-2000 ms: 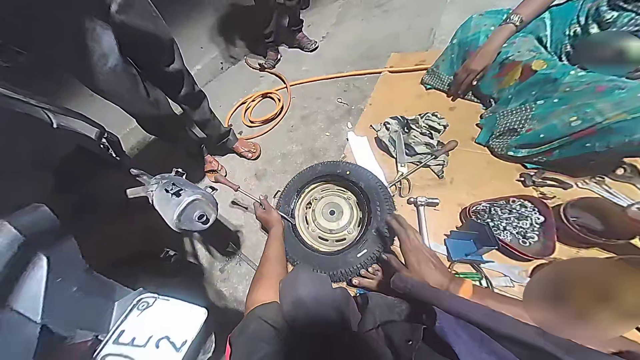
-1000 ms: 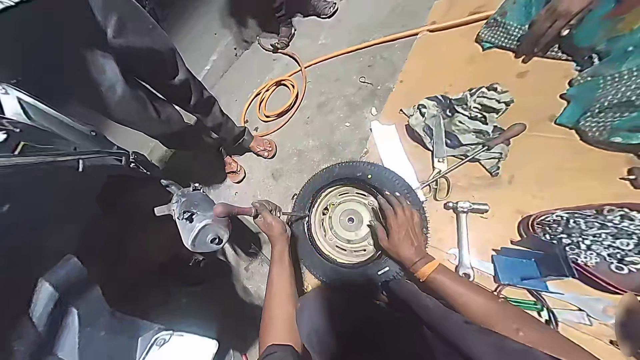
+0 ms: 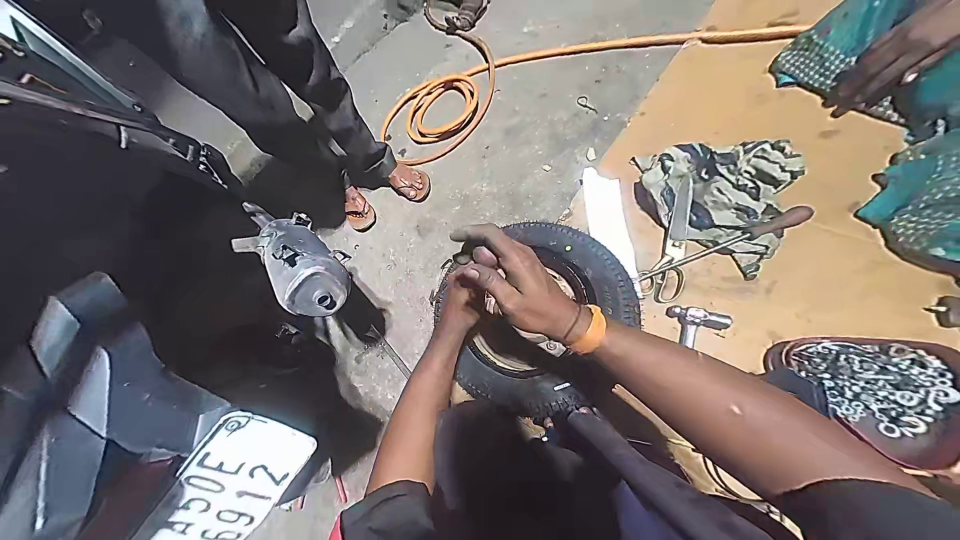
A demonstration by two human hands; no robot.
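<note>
A black tyre (image 3: 611, 274) on a pale metal wheel rim (image 3: 495, 358) lies flat in front of me. Over its left side, my left hand (image 3: 462, 297) is bent inward and partly covered by my right; whether it holds anything is hidden. My right hand (image 3: 525, 286), with an orange band at the wrist, reaches across the rim, its fingers bent over my left hand and its grip unclear. Right of the tyre are scissors (image 3: 677, 225), a wooden-handled tool (image 3: 780, 222) on a camouflage cloth (image 3: 720, 176), and a hammer (image 3: 699, 318).
An orange hose (image 3: 442, 139) coils on the concrete near a standing person's feet (image 3: 409, 182). A metal canister-like part (image 3: 304, 270) and a vehicle with a plate (image 3: 247, 465) are at left. A tray of nuts and washers (image 3: 885, 382) is at right, below another person's hand (image 3: 892, 56).
My left hand showed a wooden-handled tool pointing into the tyre a second ago; that tool is now out of sight. My right hand has moved left from the rim onto my left hand.
</note>
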